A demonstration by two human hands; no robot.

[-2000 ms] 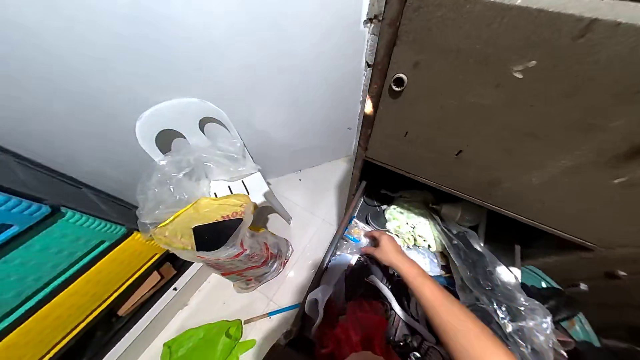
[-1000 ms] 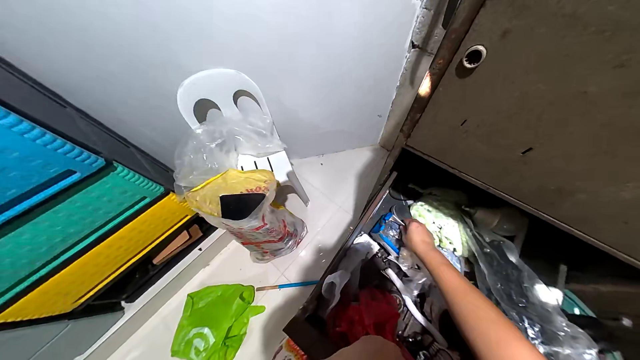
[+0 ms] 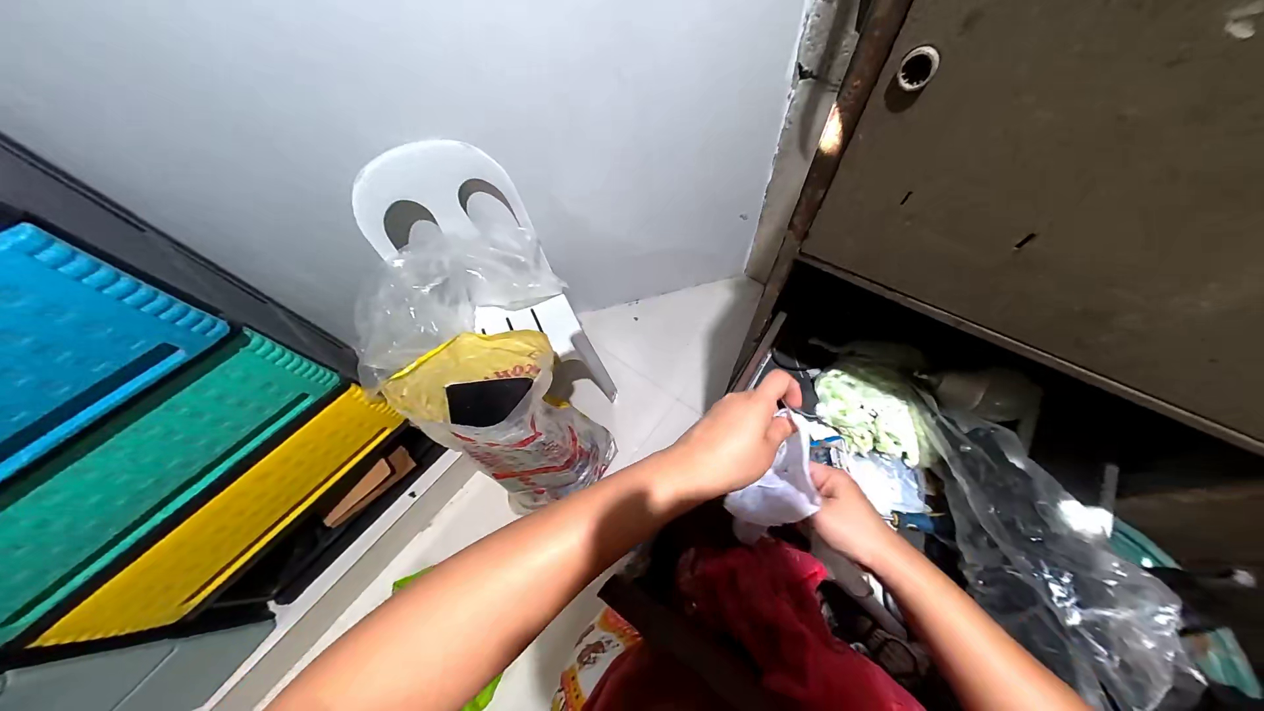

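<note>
My left hand (image 3: 741, 439) and my right hand (image 3: 839, 509) hold a thin white piece, cloth or plastic bag (image 3: 777, 486), between them over an open drawer. The left grips its upper edge, the right its right side. Beneath and beside them the drawer holds red cloth (image 3: 755, 612), a pale green patterned bundle (image 3: 874, 410), a screwdriver-like tool with a blue handle (image 3: 916, 521) and other small items partly hidden by my hands. Clear plastic sheeting (image 3: 1037, 553) drapes over the right side.
A white plastic chair (image 3: 439, 183) stands by the wall, with a stuffed plastic bag (image 3: 523, 434) in front. Blue, green and yellow drawers (image 3: 217, 509) line the left. A brown cabinet panel (image 3: 1066, 178) rises above the open drawer. Part of a green bag (image 3: 481, 694) lies on the floor.
My left forearm has come into view, and both hands now hold the white piece. A second ago only my right hand was reaching among the drawer's contents.
</note>
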